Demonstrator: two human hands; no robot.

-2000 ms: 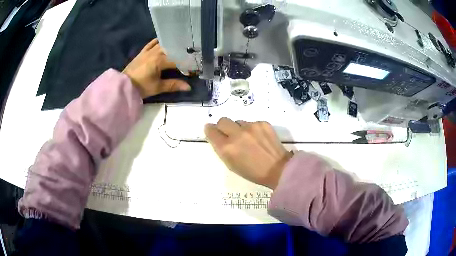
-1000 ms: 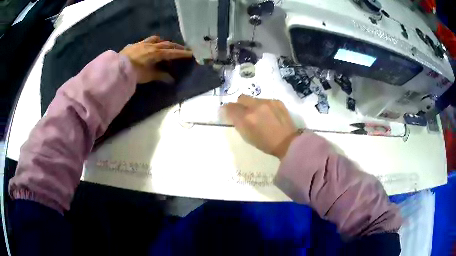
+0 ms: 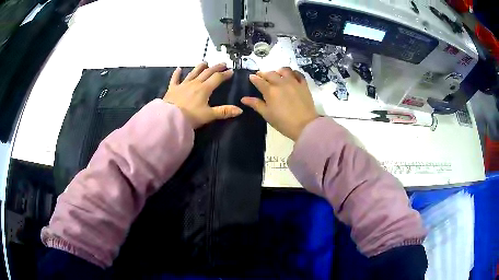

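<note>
A large black bag panel (image 3: 238, 142) lies on the white table and hangs over its front edge. A zipper line (image 3: 213, 180) and dull mesh show on its face. Its far edge is at the presser foot (image 3: 237, 54) of the white sewing machine (image 3: 328, 33). My left hand (image 3: 202, 95) lies flat on the panel left of the foot, fingers spread. My right hand (image 3: 282, 98) rests on the panel's right edge, close to the foot, fingertips on the cloth. Neither hand visibly grips the cloth.
Loose woven labels (image 3: 328, 68) lie right of the needle on the machine bed. Thread snips (image 3: 402, 117) lie further right. The table's printed ruler (image 3: 416, 167) runs along the front. White sheets (image 3: 451, 229) stand in a blue bin (image 3: 487, 219) at lower right.
The panel has been turned and now extends toward me over the table edge, with zipper and mesh showing. Both hands are now on it near the foot. The view has shifted.
</note>
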